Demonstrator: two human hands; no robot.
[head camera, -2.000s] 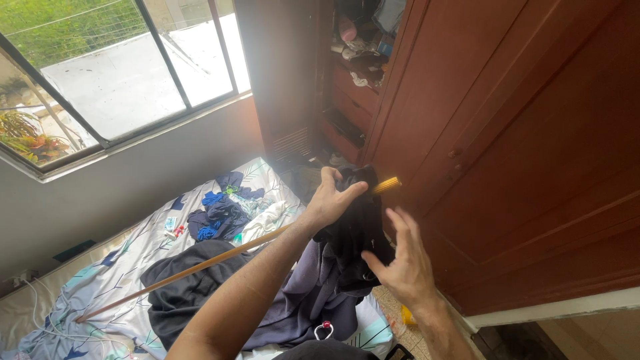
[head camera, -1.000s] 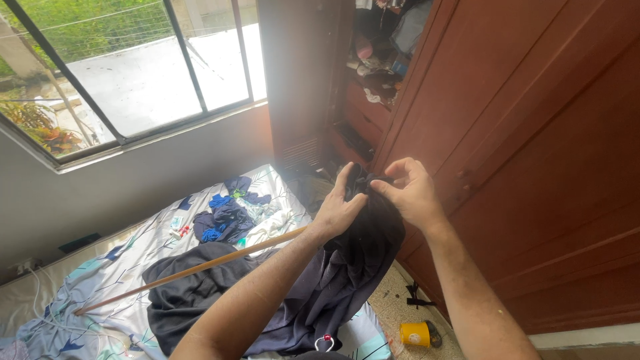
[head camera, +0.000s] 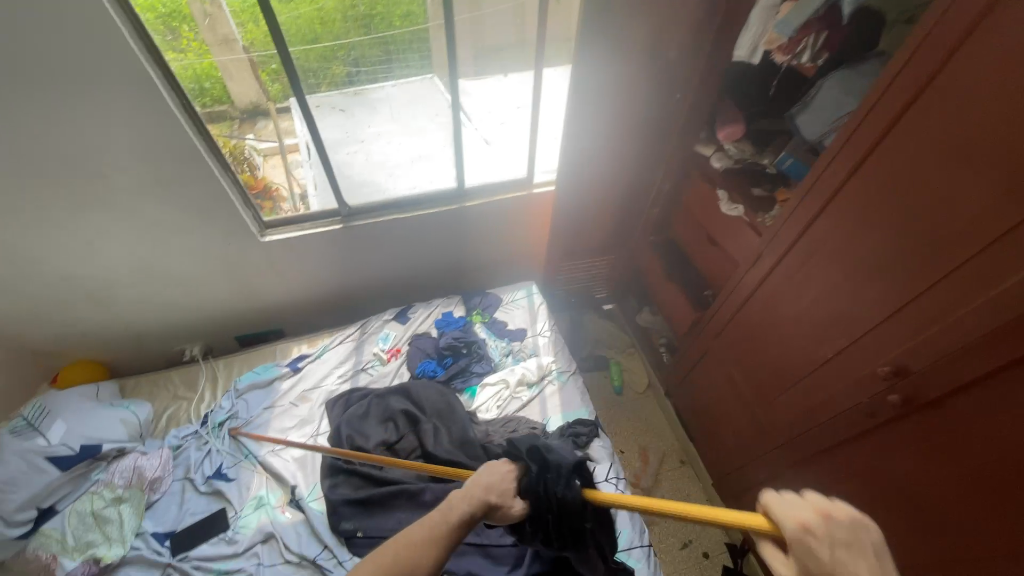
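A long yellow-brown pole (head camera: 672, 510) crosses the view from the bed to the lower right. Around its middle, black fabric (head camera: 552, 488) is bunched, and my left hand (head camera: 498, 490) grips it beside the pole. My right hand (head camera: 824, 528) is closed around the pole's right end. The pole's far, thinner end rests among pale bedding and a white cable. Below the pole, a large dark cloth (head camera: 400, 424) spreads over the bed, joined or overlapping with the bunched fabric; I cannot tell which.
The bed (head camera: 280, 384) has a patterned sheet, crumpled blue clothes (head camera: 456, 352), a white cloth (head camera: 516, 384) and a flat black object (head camera: 200, 532). A wall with a window (head camera: 376, 120) stands behind. On the right is a reddish wooden wardrobe (head camera: 832, 352) with stuffed open shelves. A green bottle (head camera: 616, 376) lies on the floor.
My right hand has moved from the black fabric to the pole's yellow end. That end, hidden one second ago, now sticks out well past the fabric. The view has shifted.
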